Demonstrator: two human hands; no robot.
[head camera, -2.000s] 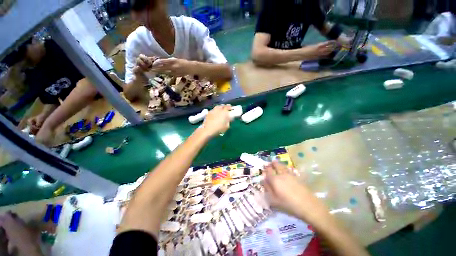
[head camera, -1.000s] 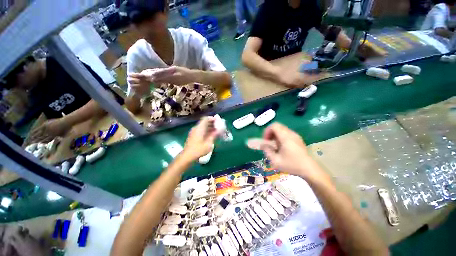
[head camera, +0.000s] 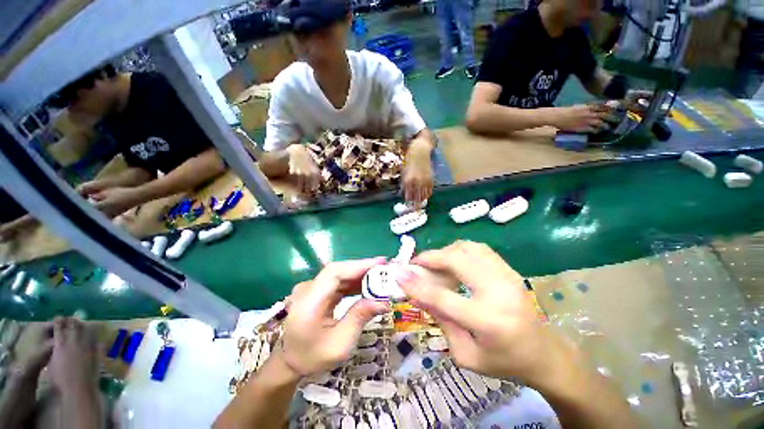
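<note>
A small white rounded unit (head camera: 381, 282) is held end-on between my two hands above the bench, with dark marks and a dark line on its near end. My left hand (head camera: 328, 317) grips its left side with thumb and fingers. My right hand (head camera: 479, 303) has its thumb and fingers on the right side of the unit. Beige-pink elongated parts (head camera: 436, 394) lie in rows and heaps on a printed sheet below my hands. A small black square part (head camera: 405, 347) lies among them.
A green conveyor belt (head camera: 611, 197) with white units (head camera: 508, 209) crosses beyond my hands. A grey metal frame (head camera: 197, 295) stands at left, near blue batteries (head camera: 163, 363). Clear plastic (head camera: 720, 318) and a loose narrow part (head camera: 683, 392) lie at right. Other workers sit opposite.
My hands, apart over the belt a second ago, have come together around the white unit above the bench. The worker opposite has lowered a hand to a white unit on the belt.
</note>
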